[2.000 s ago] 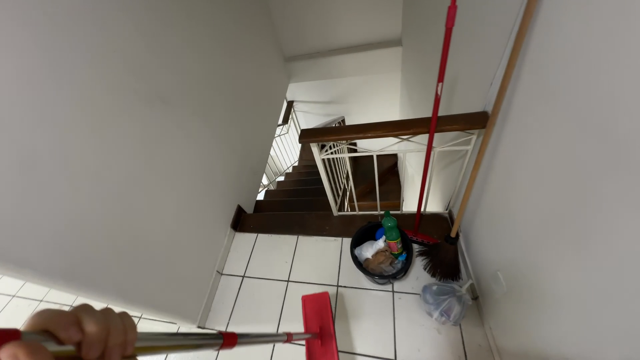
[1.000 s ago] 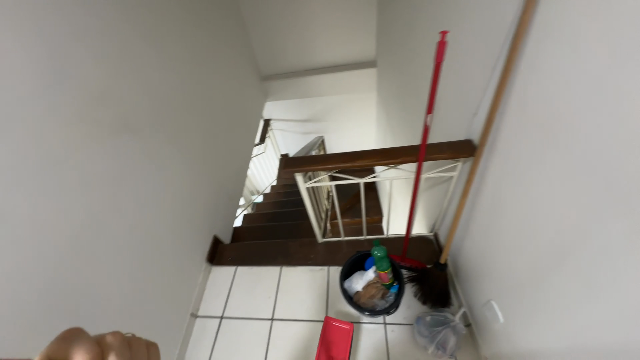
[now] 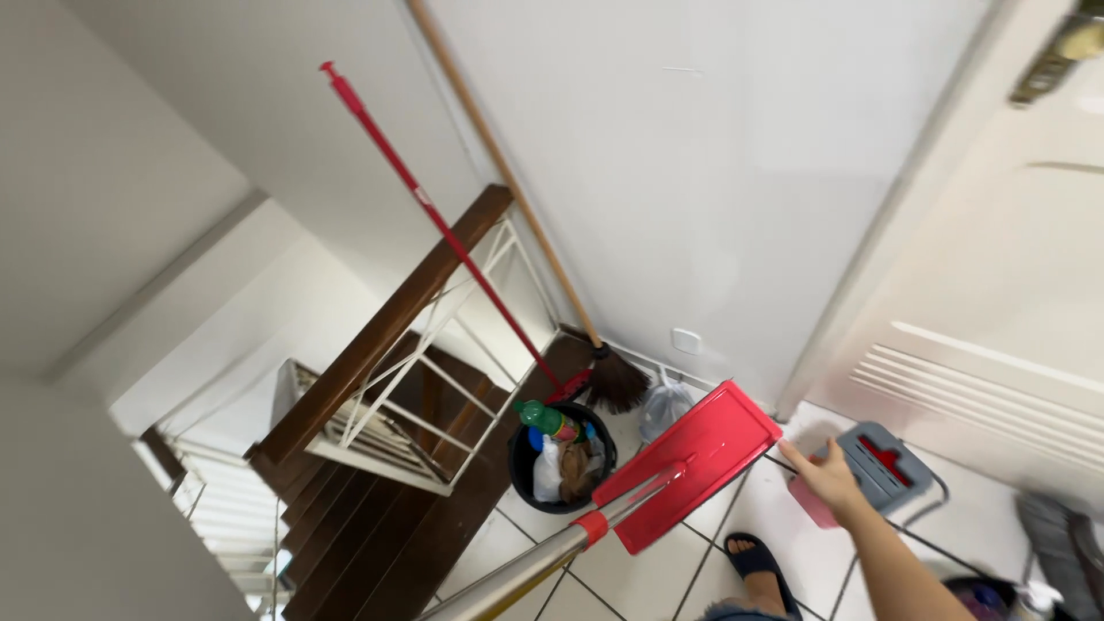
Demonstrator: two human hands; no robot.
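Note:
A flat mop with a red plate head (image 3: 690, 466) and a metal pole is raised in front of me, its pole running down out of view at the bottom. My right hand (image 3: 824, 483) reaches out with fingers apart beside the corner of the mop head; whether a fingertip touches it I cannot tell. Just beyond that hand, a grey and red mop bucket (image 3: 884, 470) stands on the white tiles. My left hand is outside the view.
A black bucket (image 3: 517, 479) holding a green bottle and bags stands by the dark stairs (image 3: 379, 526). A red-handled broom (image 3: 431, 211), a wooden-handled broom (image 3: 517, 190) and a plastic bag (image 3: 664, 410) are near the wall. A white door (image 3: 992, 302) is at right.
The view has swung right, bringing the door and mop bucket into sight. The mop head, low on the floor side before, is now lifted close. My right hand has come into view.

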